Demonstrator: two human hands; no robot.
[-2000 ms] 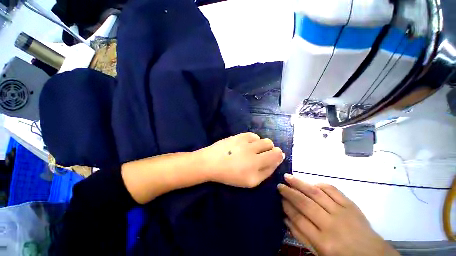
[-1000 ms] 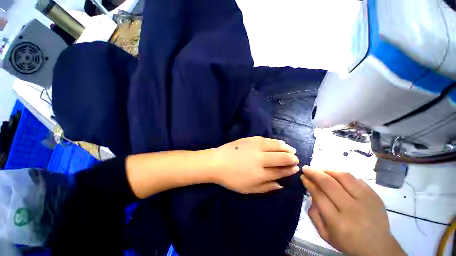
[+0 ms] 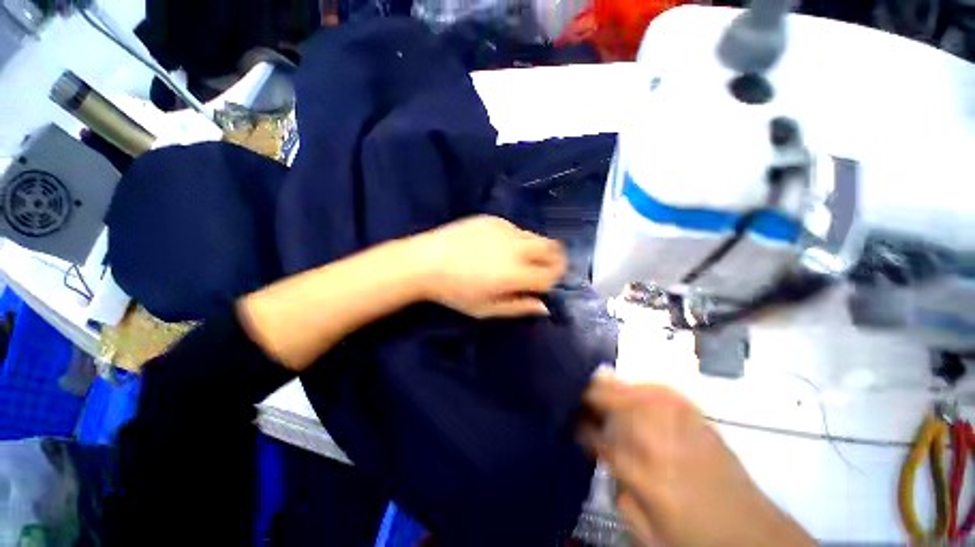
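Observation:
The dark navy garment (image 3: 396, 214) lies heaped on the table left of the white sewing machine head (image 3: 695, 150), and its lower part hangs over the front edge. My left hand (image 3: 497, 267) rests on the garment, fingers bent over the cloth near its right side. My right hand (image 3: 652, 438) is blurred, its fingertips pinching the garment's right edge below my left hand. The presser foot area (image 3: 679, 310) is right of the cloth; the needle cannot be made out.
Snips with yellow and red handles (image 3: 935, 481) lie at the far right. A grey edge guide (image 3: 724, 350) sits beside the foot. A loose thread crosses the table. A grey box with a fan grille (image 3: 53, 203) and blue crates (image 3: 48, 374) are at the left.
My hands have moved apart; my left hand is further up and left on the garment. The garment's lower part has shifted, baring the table edge. The view has shifted, showing more of the machine and the snips.

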